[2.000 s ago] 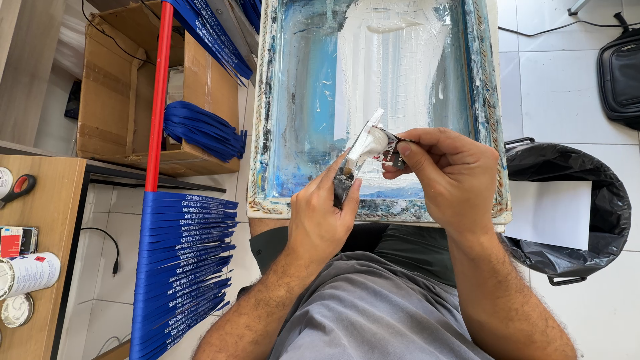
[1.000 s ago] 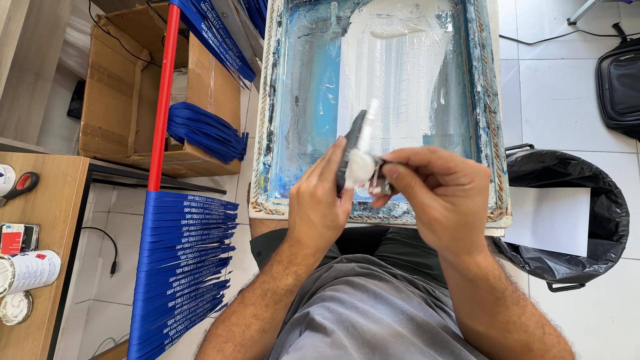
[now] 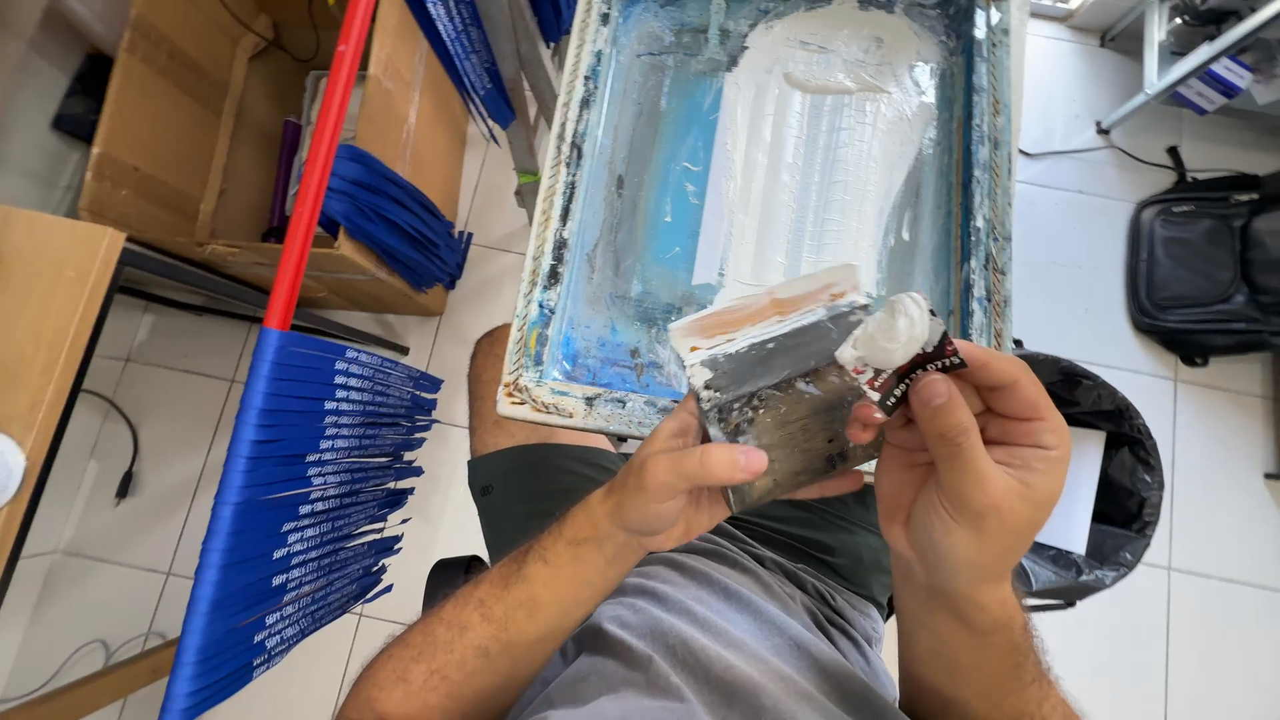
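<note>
My left hand (image 3: 690,470) holds a squeegee (image 3: 785,400) with a dark, worn handle and a blade smeared with white ink. Between the thumb and fingers of my right hand (image 3: 965,450) is a small printed card (image 3: 930,370), with a thick blob of white ink (image 3: 890,335) on it. The card is close against the squeegee's right end; whether they touch, I cannot tell. Beyond both hands lies a screen printing frame (image 3: 570,415), stained blue and white, with a broad layer of white ink (image 3: 820,170) across its mesh.
Blue printed ribbons (image 3: 310,480) hang from a red bar (image 3: 322,160) at the left. Behind them stands a cardboard box (image 3: 410,130) with more ribbons. A bin with a black liner (image 3: 1125,480) is at the right, a black backpack (image 3: 1200,265) beyond it. A wooden table (image 3: 50,300) edges the left.
The squeegee has turned so that its broad face shows, and the card with its white blob now sits at its right end. Both hands keep their hold. The view has shifted slightly.
</note>
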